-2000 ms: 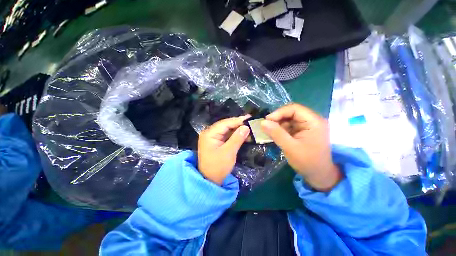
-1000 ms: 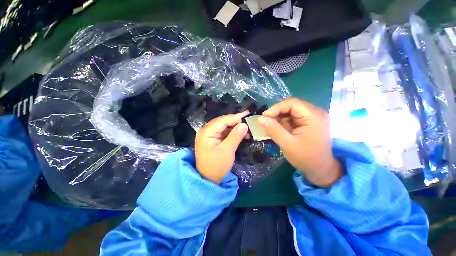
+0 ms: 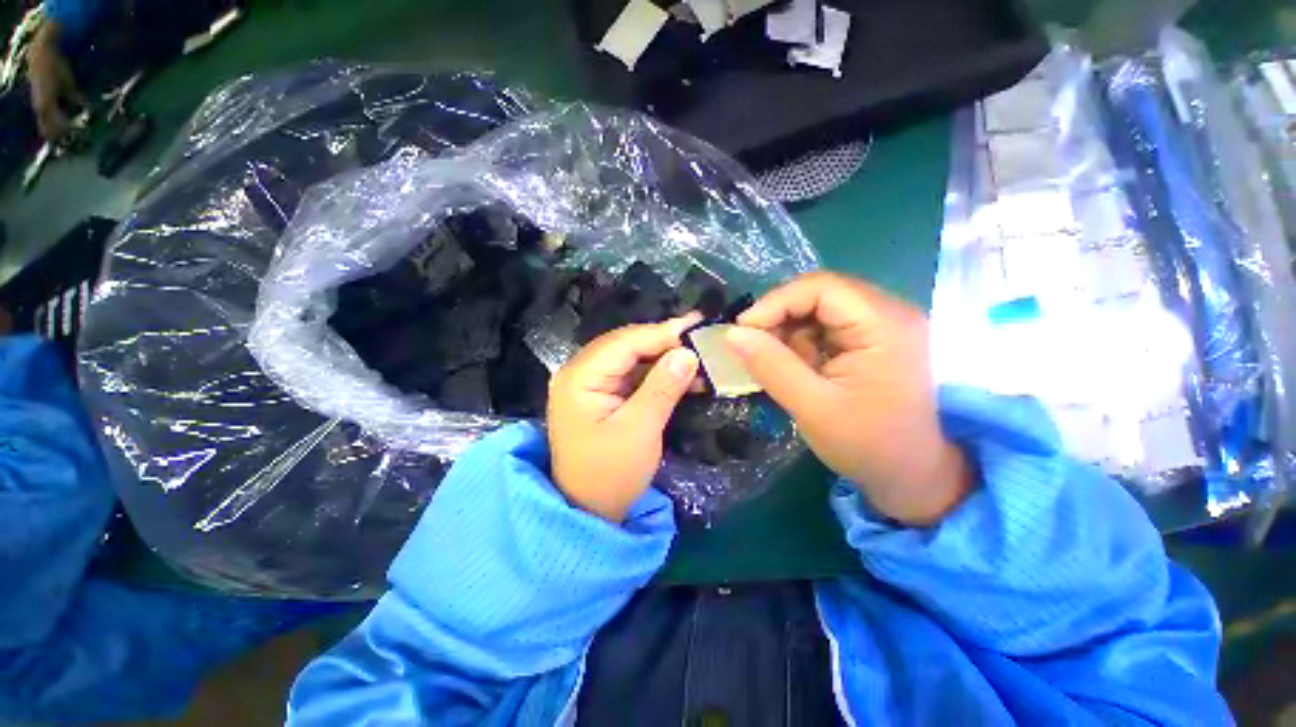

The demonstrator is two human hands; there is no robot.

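Observation:
A pale square piece (image 3: 728, 364) with a dark edge at its upper left is held between both hands over the near right part of the bag. My left hand (image 3: 620, 412) pinches its left side, where the dark edge is, between thumb and fingers. My right hand (image 3: 853, 391) pinches its upper right part, thumb on the pale face. The fingertips partly hide the dark edge. The clear plastic bag (image 3: 306, 305) lies open with a rolled whitish rim, and dark small parts (image 3: 441, 320) are heaped in its opening.
A black tray (image 3: 853, 93) with loose pale squares (image 3: 633, 31) is beyond the bag. A round perforated grille (image 3: 817, 173) is beside it. A clear-wrapped tray of white pieces (image 3: 1030, 213) and a blue wrapped strip (image 3: 1187, 256) lie right. A blue sleeve (image 3: 50, 483) is left; another person's hand (image 3: 51, 85) is upper left.
Both hands keep the same pinch on the pale piece, with only small finger shifts. The view has shifted slightly, and another person's hand now shows at the upper left.

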